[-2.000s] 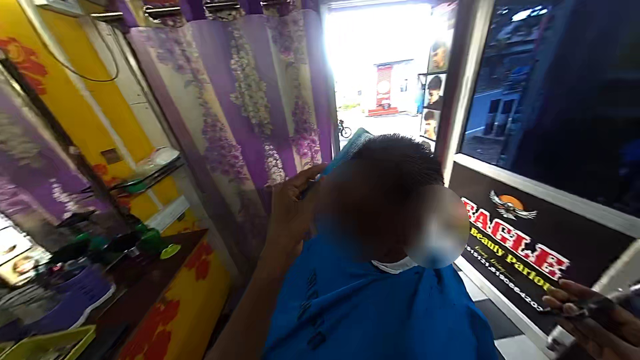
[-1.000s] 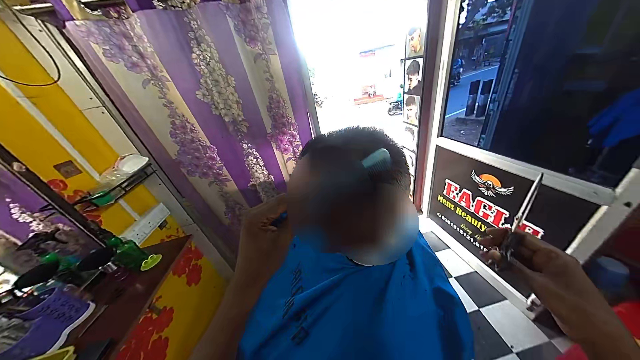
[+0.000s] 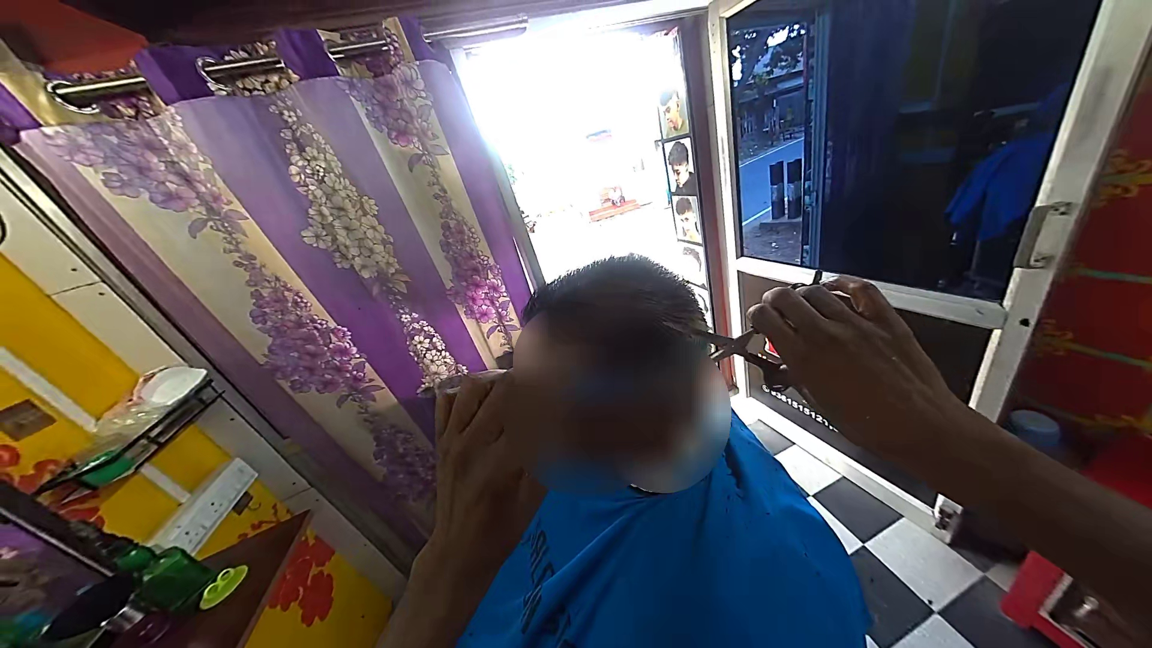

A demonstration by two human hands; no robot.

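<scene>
A person with short dark hair (image 3: 621,288) sits in front of me, draped in a blue barber's cape (image 3: 702,549). My right hand (image 3: 837,351) grips a pair of metal scissors (image 3: 742,346), whose blades are parted at the hair on the right side of the head. On the other side, my left hand (image 3: 477,450) is raised beside the head with its fingers bent. Part of it is hidden behind the blurred area, so whether it holds anything is unclear.
A floral purple curtain (image 3: 333,225) hangs at the left, above a counter (image 3: 261,585) with green bottles (image 3: 171,576). A wall shelf (image 3: 135,441) holds a white bowl. Behind the person is a bright doorway; a glazed door (image 3: 954,310) stands right, over checkered floor (image 3: 918,549).
My right hand has brought the scissors from the right side, where they pointed upward, to the hair. The comb seen earlier at the head is no longer visible. The view has shifted.
</scene>
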